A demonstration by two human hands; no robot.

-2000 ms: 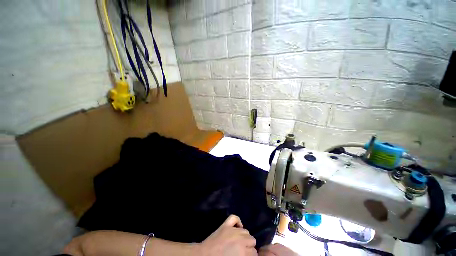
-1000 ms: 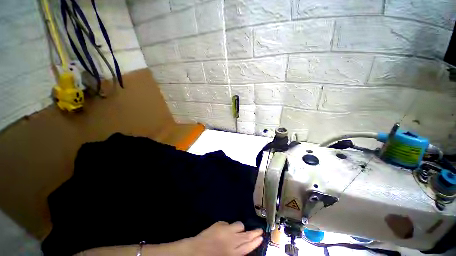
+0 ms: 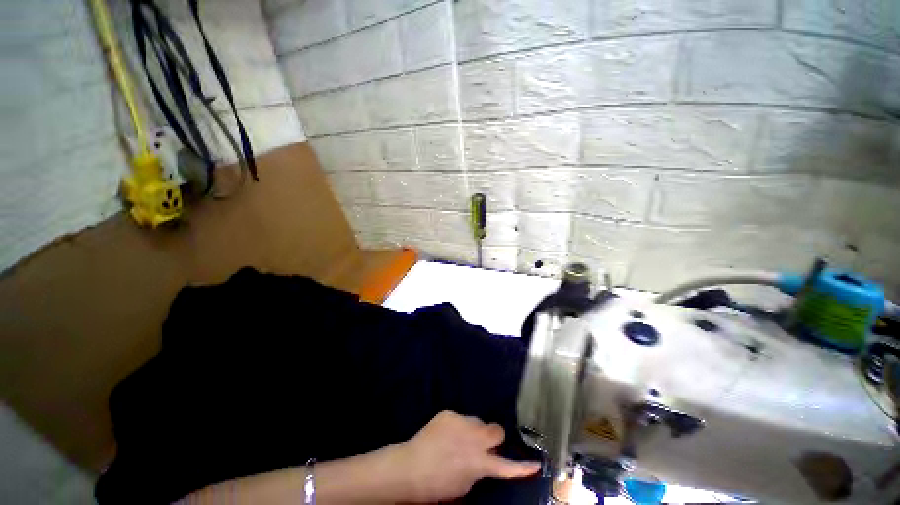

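A large black garment (image 3: 296, 385) lies heaped on the table left of the sewing machine (image 3: 730, 395), its right end at the needle area. My left hand (image 3: 459, 459), with a bracelet at the wrist, lies on the cloth just left of the presser foot area, its index finger stretched towards the needle. The needle itself is hidden. A small skin-toned patch (image 3: 562, 487) shows under the machine head at the bottom edge; I cannot tell if it is a finger. My right hand cannot be made out.
A brown cardboard guard (image 3: 237, 217) with an orange corner (image 3: 393, 273) stands behind the cloth. A screwdriver (image 3: 479, 219) is upright against the brick wall. A yellow socket (image 3: 153, 192) and dark straps (image 3: 178, 79) hang at upper left. A blue-green part (image 3: 841, 310) sits on the machine.
My left hand has gone from a closed shape at the cloth's near edge to lying spread beside the needle area. The view has shifted, and the other hand's part at the bottom edge is gone.
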